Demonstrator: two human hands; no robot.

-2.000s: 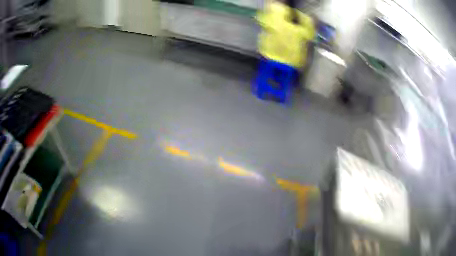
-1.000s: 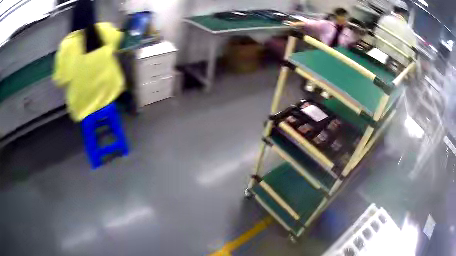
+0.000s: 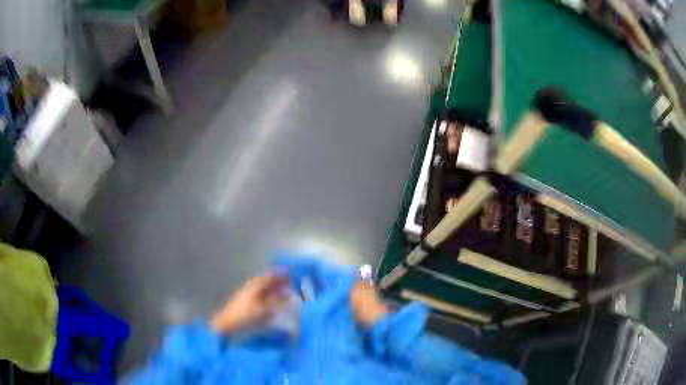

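Observation:
My left hand (image 3: pixel 252 302) is bare and blurred at the bottom centre, in front of my light blue smock (image 3: pixel 323 338). Its fingers are bent near the raised smock cloth; I cannot tell whether it holds anything. My right hand (image 3: pixel 368 304) is close to its right, partly hidden by the blue sleeve and cloth. A small pale thing (image 3: pixel 365 272) shows just above it, too blurred to name. The trolley (image 3: pixel 594 162) with green shelves and cream tubes stands to the right. A black tray (image 3: pixel 511 218) with rows of small units and a white paper label (image 3: pixel 474 148) is on its middle shelf.
A blue stool (image 3: pixel 86 338) stands at the lower left beside a person's yellow garment (image 3: pixel 26 308). A white cabinet (image 3: pixel 64 150) and a green-topped bench (image 3: pixel 120 9) are at the left and upper left. A pale perforated tray (image 3: pixel 639 357) is at the lower right.
My view has turned and moved closer to the trolley, which is now large at the right. Both my hands have come into view. The yellow-clad person and stool have shifted to the lower left edge.

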